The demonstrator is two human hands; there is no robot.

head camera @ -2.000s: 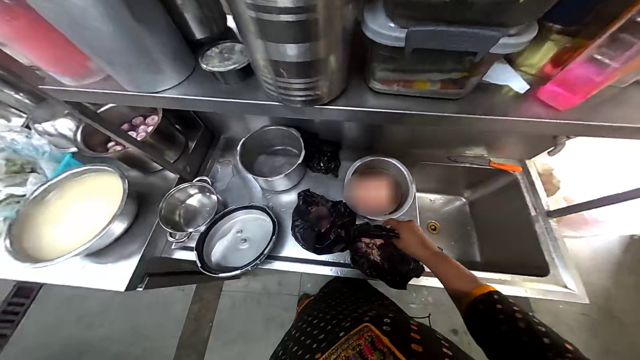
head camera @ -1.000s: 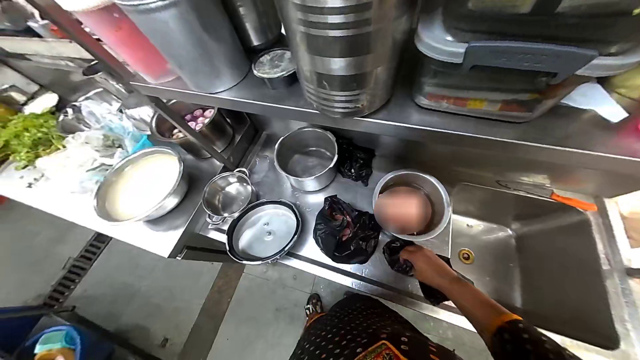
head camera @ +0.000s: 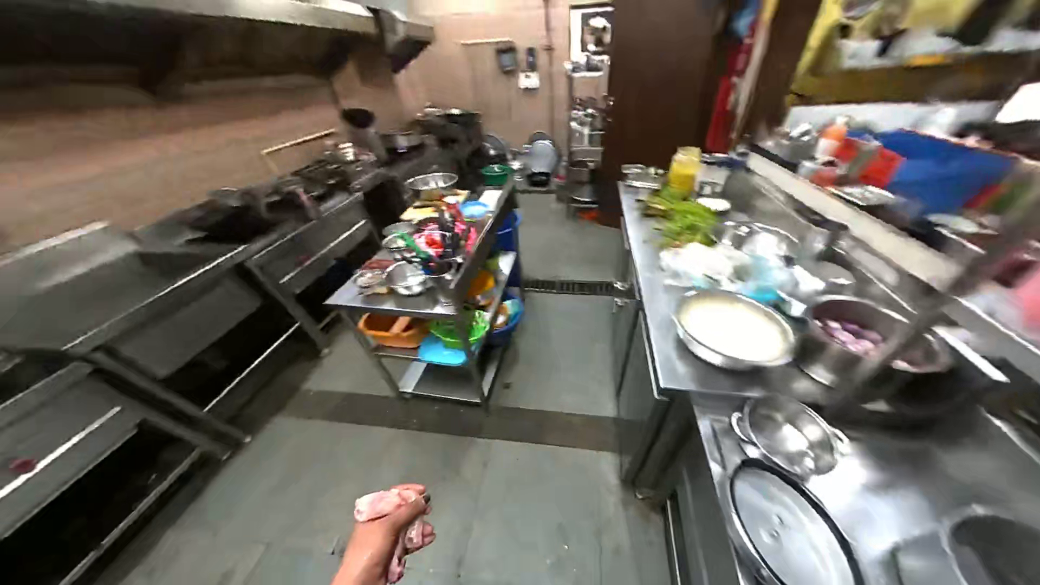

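Low in the view, left of centre, my left hand (head camera: 394,528) is closed around pale pink raw meat (head camera: 378,504), which bulges out on both sides of the thumb. It hangs over the grey tiled floor and touches no surface. My right hand is out of view. At the lower right, a steel pot with two handles (head camera: 786,435) stands on the steel counter beside a round, dark-rimmed pan or lid (head camera: 792,524). Farther back on the counter are a wide steel bowl of pale batter or liquid (head camera: 735,327) and a deep pot with peeled onions or shallots (head camera: 861,340).
A steel trolley table (head camera: 422,305) with bowls and colourful tubs stands ahead, left of centre. Steel stove counters (head camera: 187,276) run along the left wall. Leafy greens (head camera: 686,219) and plastic bags lie on the right counter. A floor drain (head camera: 569,287) crosses the aisle.
The view has swung far to the left, away from the sink. My right hand, earlier at a black plastic bag beside a steel pot, has left the view. My left hand with the meat now shows.
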